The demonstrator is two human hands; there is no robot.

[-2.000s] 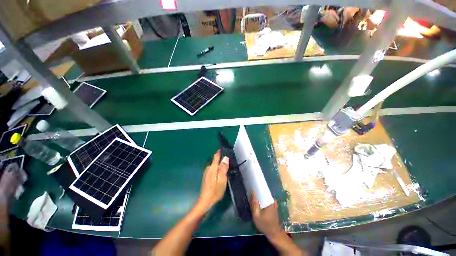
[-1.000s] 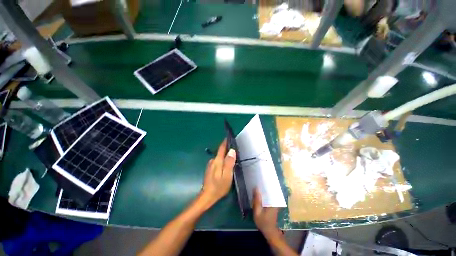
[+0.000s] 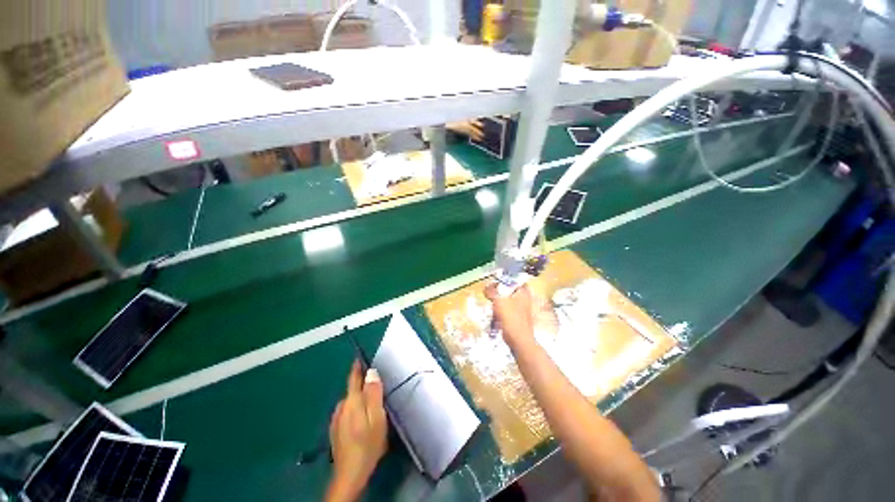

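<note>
My left hand [image 3: 359, 424] holds the black housing and the small solar panel [image 3: 422, 397] together, standing on edge on the green bench. The panel's white back faces right, with a thin dark wire across it. The black housing shows only as a thin dark edge [image 3: 354, 343]. My right hand [image 3: 512, 306] is at the dispensing gun [image 3: 510, 267], its fingers around the lower part of the gun above the tan glue board [image 3: 500, 431]. The gun's tip is hidden by the hand.
The thick supply hose [image 3: 628, 127] arches over the bench. Solar panels [image 3: 130, 336] lie on the conveyor and at lower left. A crumpled white heap [image 3: 579, 302] is on the board. A white shelf [image 3: 393, 78] with an upright post [image 3: 538, 127] stands ahead.
My right hand has left the panel and moved up and right to the gun. My left hand still holds the panel and housing. The view has turned right and up.
</note>
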